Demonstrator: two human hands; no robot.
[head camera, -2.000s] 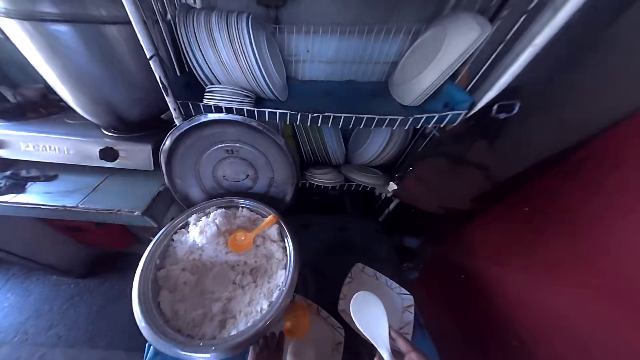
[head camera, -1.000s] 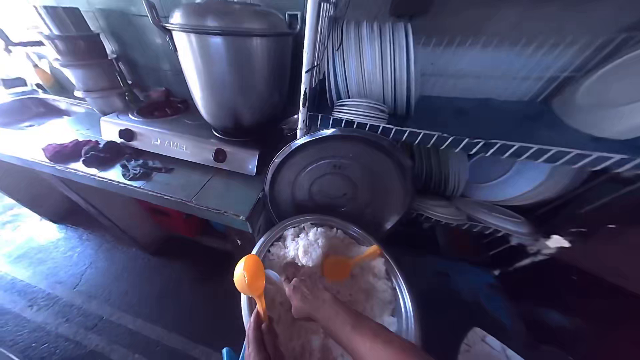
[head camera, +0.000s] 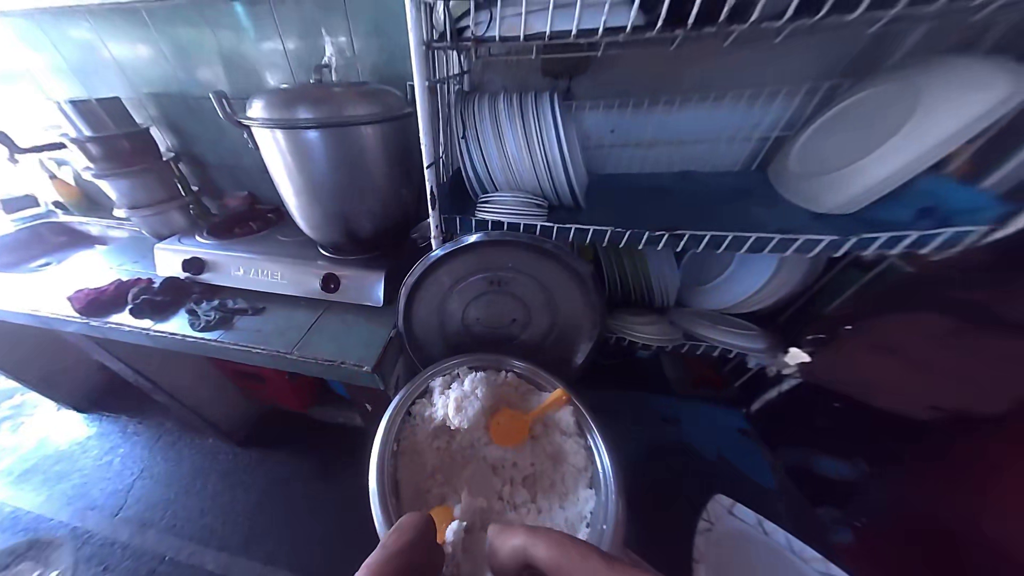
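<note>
A round metal pot (head camera: 612, 480) full of cooked white rice (head camera: 520, 480) stands at the bottom centre. An orange plastic spoon (head camera: 510, 427) lies on the rice, its handle toward the upper right. My left hand (head camera: 404, 548) is at the pot's near edge, closed around a second orange spoon (head camera: 440, 520), which is mostly hidden. My right hand (head camera: 552, 550) is beside it over the near rice, fingers bent. Something whitish with rice shows between the hands; whether my right hand grips it is unclear. A large metal lid (head camera: 500, 312) leans upright behind the pot.
A patterned plate (head camera: 752, 544) is at the lower right. Behind stands a wire dish rack (head camera: 680, 240) with plates (head camera: 520, 148) and a white oval dish (head camera: 872, 136). On the left counter (head camera: 320, 328) are a gas stove (head camera: 272, 268), a large lidded pot (head camera: 336, 160), stacked pots (head camera: 132, 172) and cloths (head camera: 160, 300).
Two seconds ago my right hand held a white spoon over the patterned plate; now it is over the pot. The left hand's orange spoon has come down from its raised position. The view has swung left.
</note>
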